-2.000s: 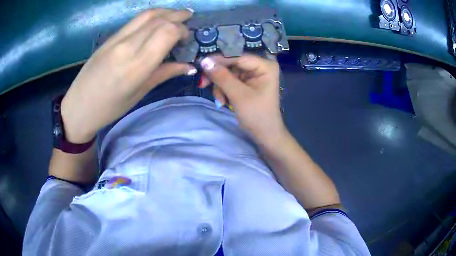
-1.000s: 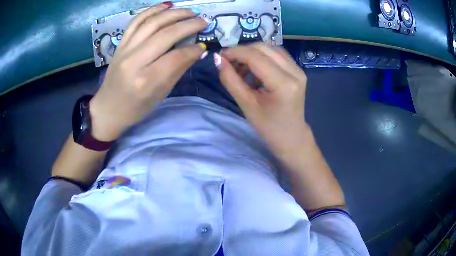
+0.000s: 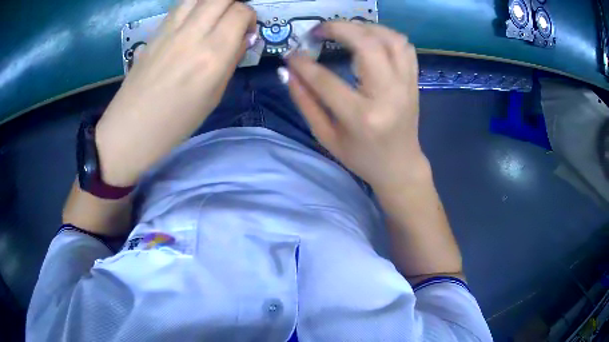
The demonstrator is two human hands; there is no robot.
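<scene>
The silver-grey four-position housing (image 3: 308,12) lies at the near edge of the green bench. One round insert (image 3: 276,33) with a bluish face and dark centre shows between my hands. My left hand (image 3: 170,93) covers the housing's left part, fingertips at the insert's left side; whether it grips anything is hidden. My right hand (image 3: 367,100) is partly blurred over the housing's right part, thumb and forefinger apart, with no held piece visible. It hides most of the right-hand bay.
Paired modules with bright white-centred rings (image 3: 541,23) lie on the green bench (image 3: 454,27) at upper right. A long perforated rail (image 3: 474,80) runs below the bench edge. A blue support (image 3: 517,120) and pale cloth (image 3: 574,123) are at right.
The housing's face has turned from dark to bright. My right hand has moved right and up, its thumb and forefinger spreading apart. My left hand has shifted slightly up and left since one second ago.
</scene>
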